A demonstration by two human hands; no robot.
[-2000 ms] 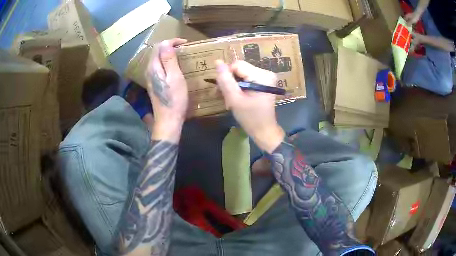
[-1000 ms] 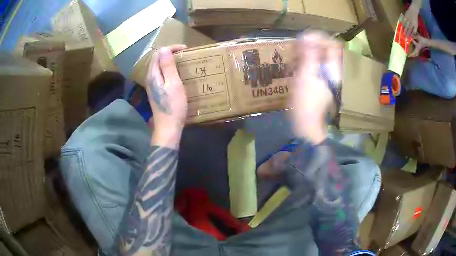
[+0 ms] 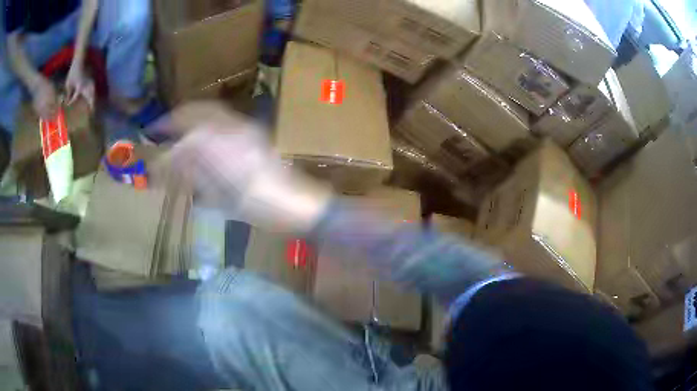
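My right hand (image 3: 222,164) is strongly blurred, reaching across the picture from the lower right towards the left. A dark streak lies at its fingers; whether it is the pen in the hand cannot be told. My left hand is out of the picture. A brown shipping carton (image 3: 332,126) with an orange-red sticker on top lies just beyond my right forearm. Another carton (image 3: 562,218) with a sticker lies tilted to the right. More cartons (image 3: 393,271) lie under and behind my forearm.
Cardboard pads (image 3: 126,221) with an orange and blue roll (image 3: 126,164) on them are at the left. Another person's hands (image 3: 65,95) hold an orange-red sticker sheet (image 3: 56,153) at the upper left. Several cartons (image 3: 458,95) are piled at the upper right.
The view has swung to the right. The carton with the battery mark and my left hand have left the picture. My right arm now stretches across the frame, and many cartons have come into view.
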